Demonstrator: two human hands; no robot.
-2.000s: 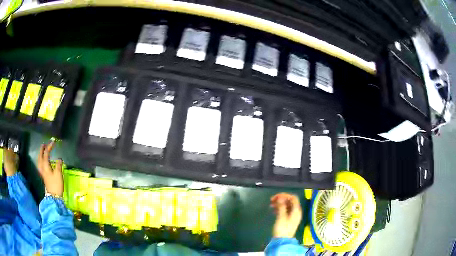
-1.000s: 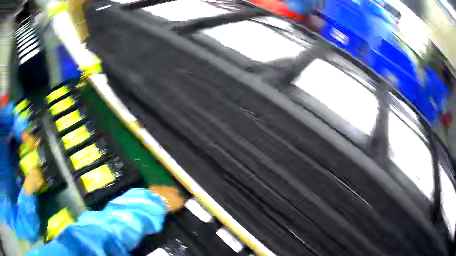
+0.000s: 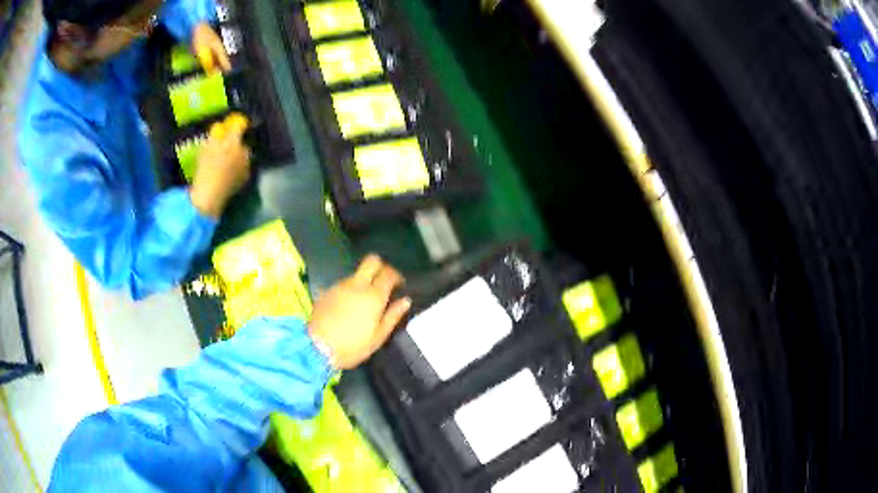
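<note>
My left hand point(image 3: 358, 313) is bare, with fingers apart, at the near left corner of a black phone foam tray point(image 3: 438, 400). Nothing shows in its fingers; whether it touches the tray is unclear. The tray's slots hold phone half-assemblies with white-labelled batteries point(image 3: 460, 327). Flex parts with yellow-green film point(image 3: 262, 265) lie in an overlapping row beside the tray, partly hidden by my blue sleeve. My right hand is out of the picture.
Another worker point(image 3: 91, 164) in a blue smock handles yellow-green parts in a tray at upper left. A second tray point(image 3: 361, 207) of yellow-green covered phones lies beyond mine. More yellow-green pieces point(image 3: 616, 366) lie under the cream shelf edge point(image 3: 664, 207). Dark stacked trays stand right.
The view has swung from the shelf stack down to the bench. My left hand, over by the shelf edge a second ago, is now at the tray's corner beside the flex row.
</note>
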